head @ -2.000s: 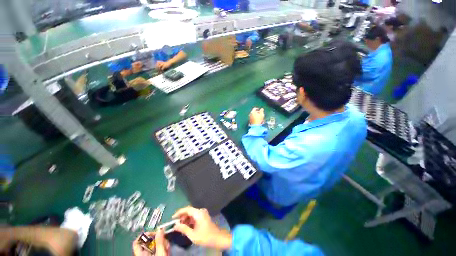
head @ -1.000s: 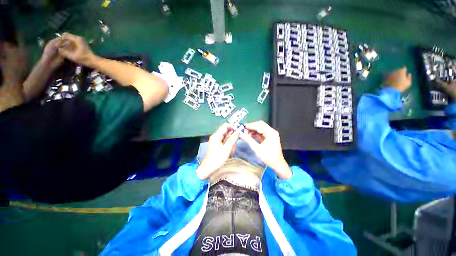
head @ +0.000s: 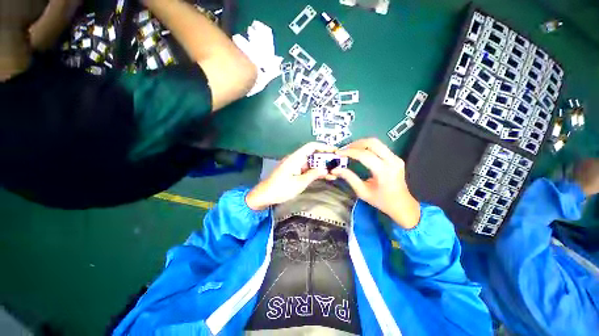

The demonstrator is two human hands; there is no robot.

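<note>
A plated unit (head: pixel 328 161), silver with a dark centre, is held between both hands at the bench's front edge. My left hand (head: pixel 289 178) grips its left end with the fingertips. My right hand (head: pixel 381 176) has thumb and fingers on its right end. The fingers hide part of the unit. A messy pile of faceplates (head: pixel 318 92) lies on the green mat just beyond the hands. Two more faceplates (head: pixel 416 105) lie to the right of the pile. One faceplate (head: pixel 303 20) and a small component (head: pixel 338 33) lie behind the pile.
A black foam tray (head: pixel 437 157) with rows of units is at right. A white cloth or glove (head: pixel 261 56) lies left of the pile. A neighbour's bare arm (head: pixel 210 52) reaches over a black parts tray (head: pixel 128 33) at left. A blue-sleeved person (head: pixel 548 243) is at right.
The view has turned, so the tray now sits tilted at right. In my fingertips, the unit now lies level, its dark centre visible. Both hands still hold at the bench edge.
</note>
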